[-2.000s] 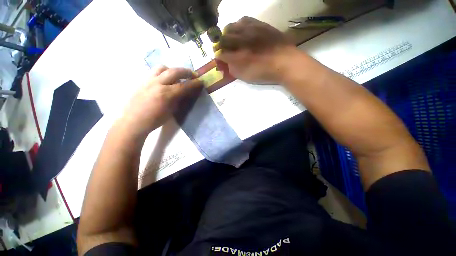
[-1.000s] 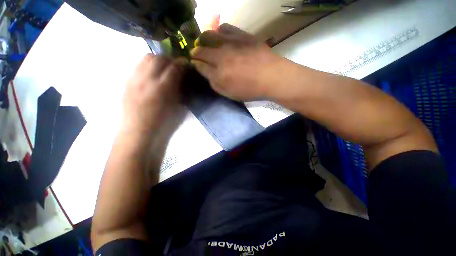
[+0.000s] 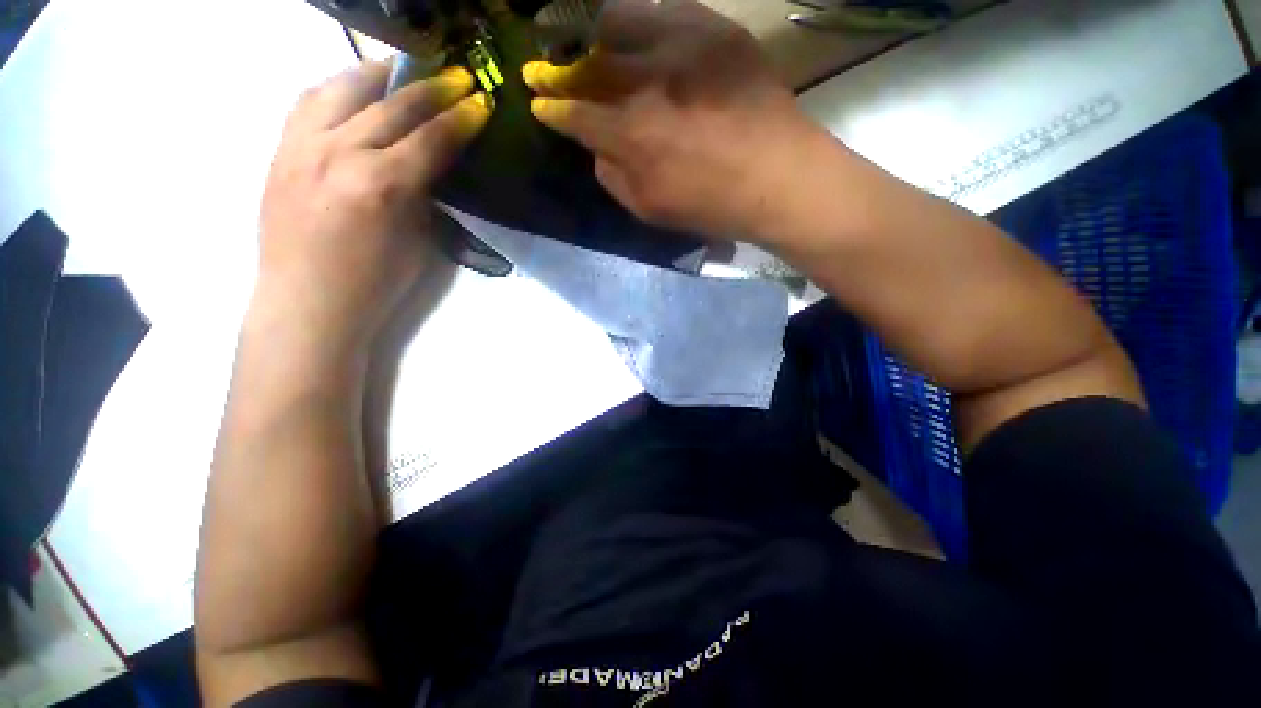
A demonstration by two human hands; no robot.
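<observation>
The sewing machine head [image 3: 415, 17] is cut off by the top edge, its presser foot [image 3: 484, 64] lit yellow-green. A dark panel [image 3: 533, 173] lies under the foot. A pale panel [image 3: 712, 332] shows below it, hanging over the table's front edge. My left hand [image 3: 362, 166] presses on the dark panel left of the foot, fingertips yellow-lit. My right hand [image 3: 678, 118] holds the dark panel right of the foot, finger and thumb tips on the cloth. The needle tip is too small to tell.
Dark cut pieces [image 3: 62, 360] lie fanned at the left of the white tabletop [image 3: 194, 180]. Thread snips [image 3: 871, 17] lie right of the machine at the top. A printed ruler scale [image 3: 1037, 145] marks the front right. A blue crate [image 3: 1148, 277] stands below the table at right.
The dark panel now spreads under both hands at the foot, and the pale end has swung right. My hands are on either side of the foot. The camera view has shifted.
</observation>
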